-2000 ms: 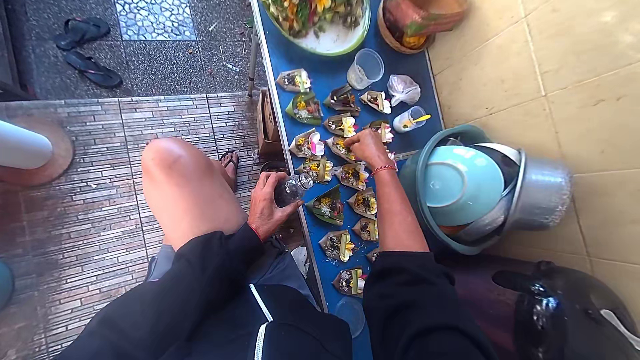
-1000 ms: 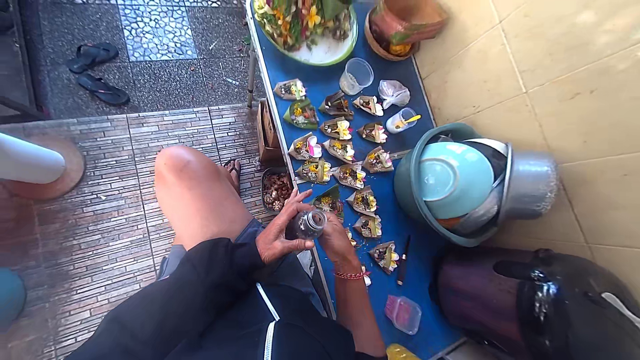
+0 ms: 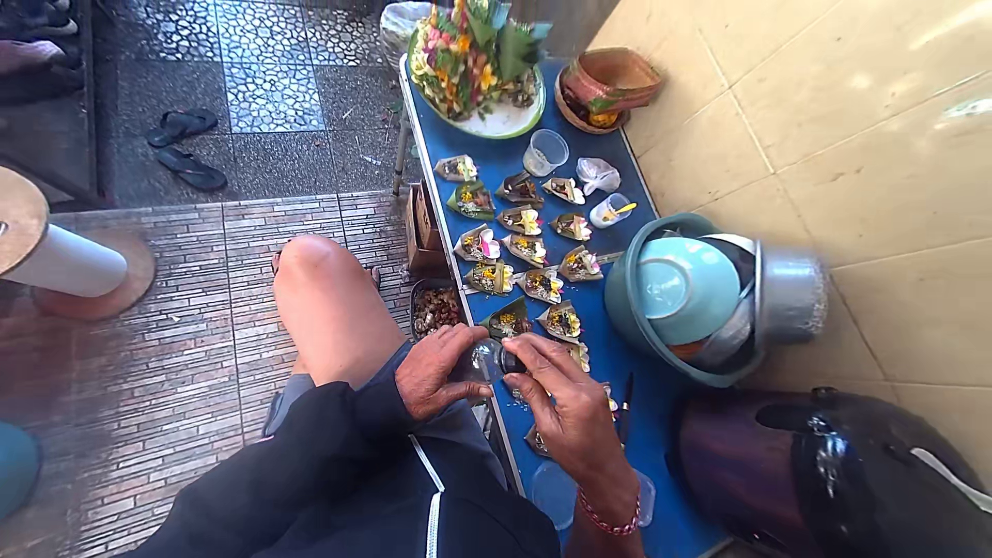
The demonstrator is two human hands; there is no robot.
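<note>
My left hand (image 3: 443, 373) holds a small clear glass jar (image 3: 486, 361) over the near edge of the blue table (image 3: 647, 329). The fingers of my right hand (image 3: 559, 395) grip the jar's dark lid (image 3: 510, 361) at its mouth. A red beaded bracelet circles my right wrist. Several folded-leaf offerings with petals stand in rows on the table, among them a green leaf one (image 3: 508, 319) just beyond the jar and a paler one (image 3: 561, 320) beside it. My right hand partly hides others. A dark-handled knife (image 3: 625, 407) lies right of my right hand.
At the far end are a plate of flowers (image 3: 504, 124), a woven basket (image 3: 612, 81), a clear plastic cup (image 3: 545, 153) and a small cup with a yellow spoon (image 3: 611, 210). A teal basin of bowls (image 3: 620, 302) and a dark rounded appliance (image 3: 821, 473) stand at the right.
My right hand, at the offerings two seconds ago, is now at the jar's mouth with the dark lid. One second ago the jar's mouth showed uncovered between my hands.
</note>
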